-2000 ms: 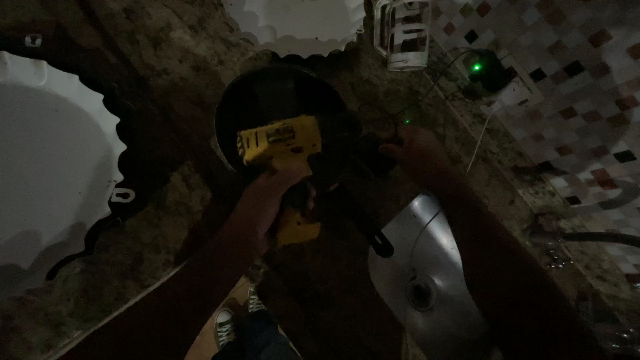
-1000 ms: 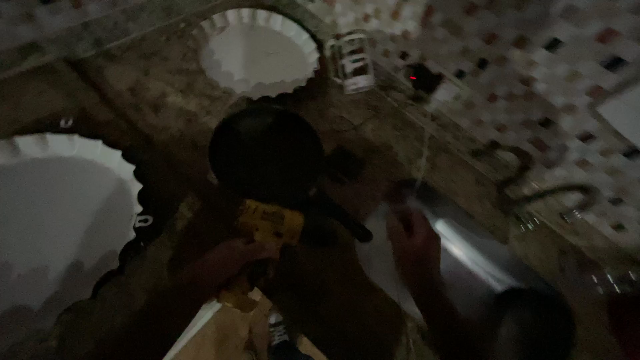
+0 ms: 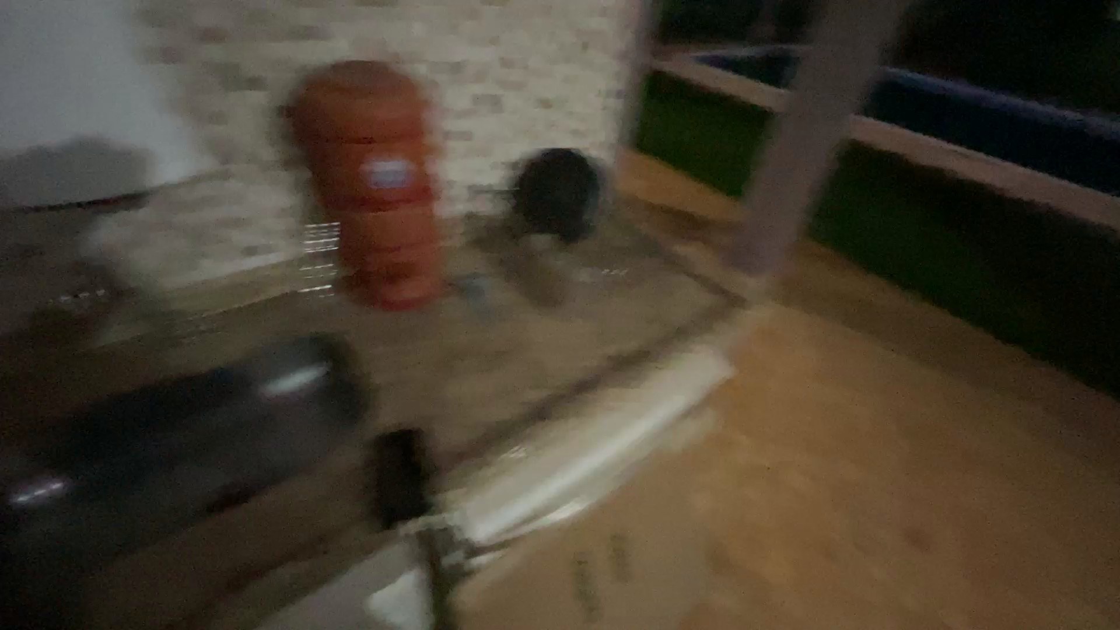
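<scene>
Neither my left hand nor my right hand shows in the head view, which is dark and badly blurred. An orange-red ribbed container [image 3: 376, 184] with a pale label stands on the stone counter [image 3: 542, 350] against the mosaic wall. To its right a round black object [image 3: 560, 194] leans near the wall. At the lower left lies a large dark, shiny, rounded object [image 3: 201, 429]. Near the counter's front edge is a small black object [image 3: 401, 477]. No power tool can be made out.
A long white glossy thing, possibly plastic wrap [image 3: 604, 446], runs along the counter's front edge above a cardboard box [image 3: 595, 569]. A post [image 3: 809, 131] rises beyond the counter's far end. Tan floor [image 3: 892, 472], grass and a pool lie to the right.
The view has swung far to another part of the counter. My hands and the yellow cordless power tool, seen in my left hand in both earlier frames, are out of sight.
</scene>
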